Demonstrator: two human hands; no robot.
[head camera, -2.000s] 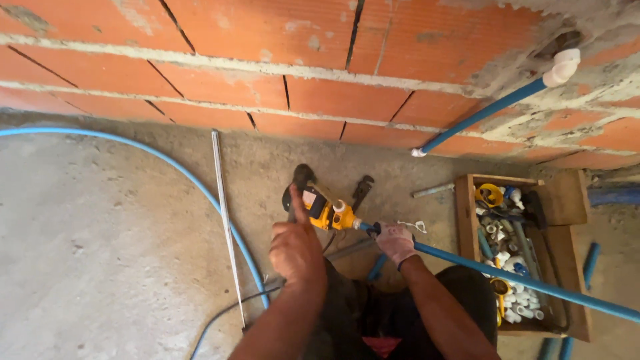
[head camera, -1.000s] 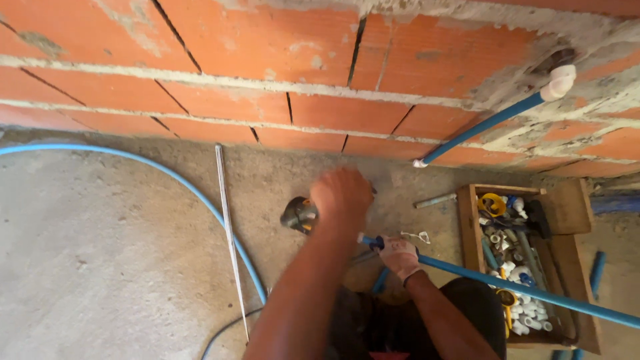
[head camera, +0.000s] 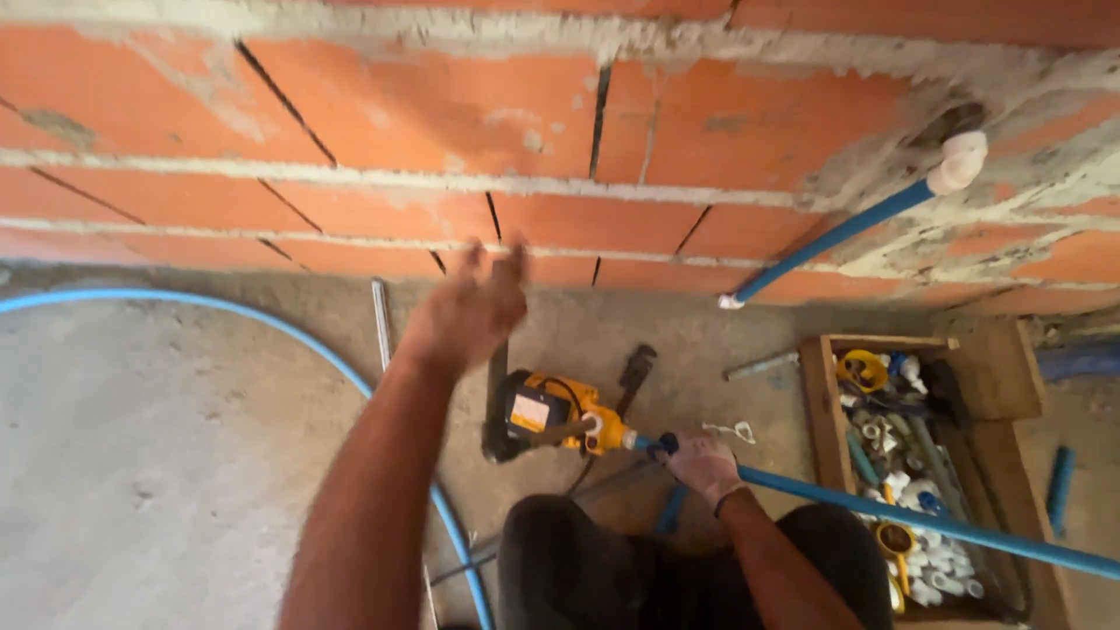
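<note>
Bare and raised, my left hand is blurred in front of the brick wall, fingers apart, holding nothing that shows. My right hand, in a light glove, grips a blue pipe near its left end. That pipe end meets a yellow and black power tool on the floor, at a white fitting. A dark bar or handle stands beside the tool. Behind the tool lies a pipe wrench.
A wooden box of white fittings stands at right. A second blue pipe with white elbow comes from the brick wall. A blue hose and a metal strip lie left; a white-looped item lies behind my right hand.
My left hand has moved from over the power tool up and to the left, uncovering the tool. My right hand stays on the blue pipe.
</note>
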